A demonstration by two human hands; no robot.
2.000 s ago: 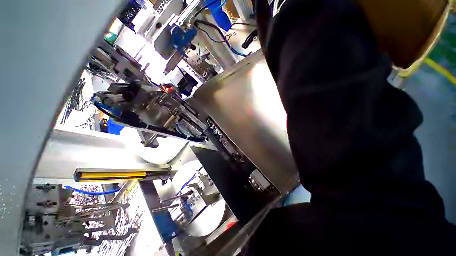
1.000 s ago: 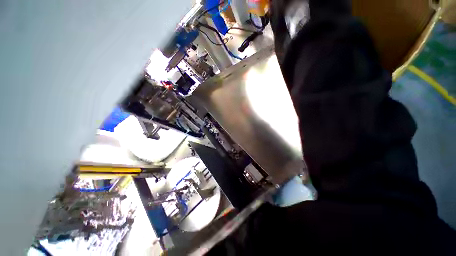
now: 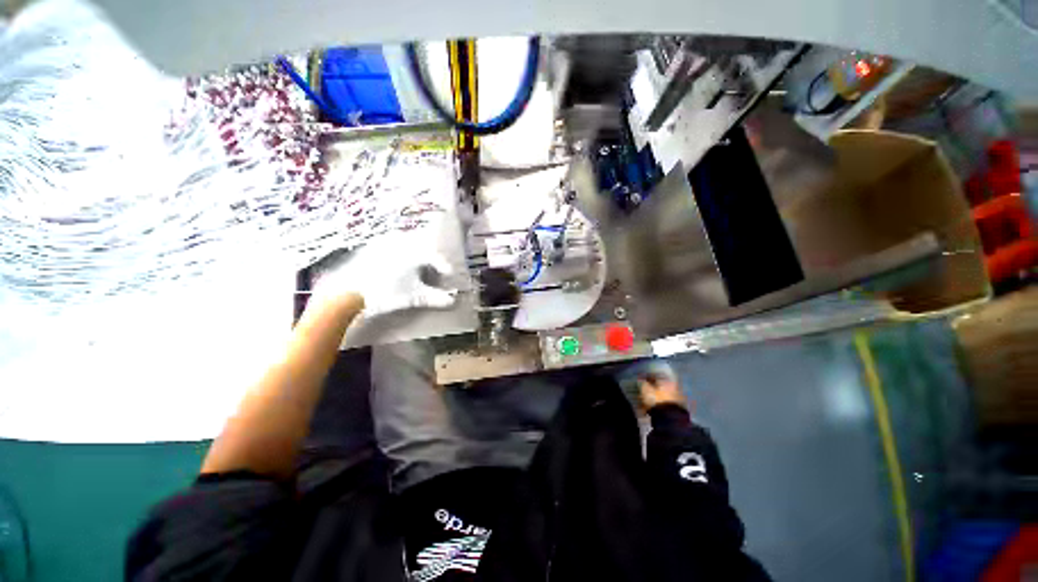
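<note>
My left hand wears a white glove and lies over the flat tray left of the disc, fingers curled towards the right; whether it holds a cable cannot be seen. My right hand is bare, small and blurred, below the front edge near the red button; its grip is unclear. The pale disc carries a metal fixture with a thin blue tube. White cables lie piled at the left, with dark red tips bunched towards the machine.
A green button and red button sit on the front panel. A black opening is right of the disc. An open carton stands at the right. A yellow-black bar is behind the tray. The grey hood spans the top.
The view has swung from the tilted machine and a large dark sleeve to the tray and disc. Both hands, the cable pile at left and the buttons now show clearly in place.
</note>
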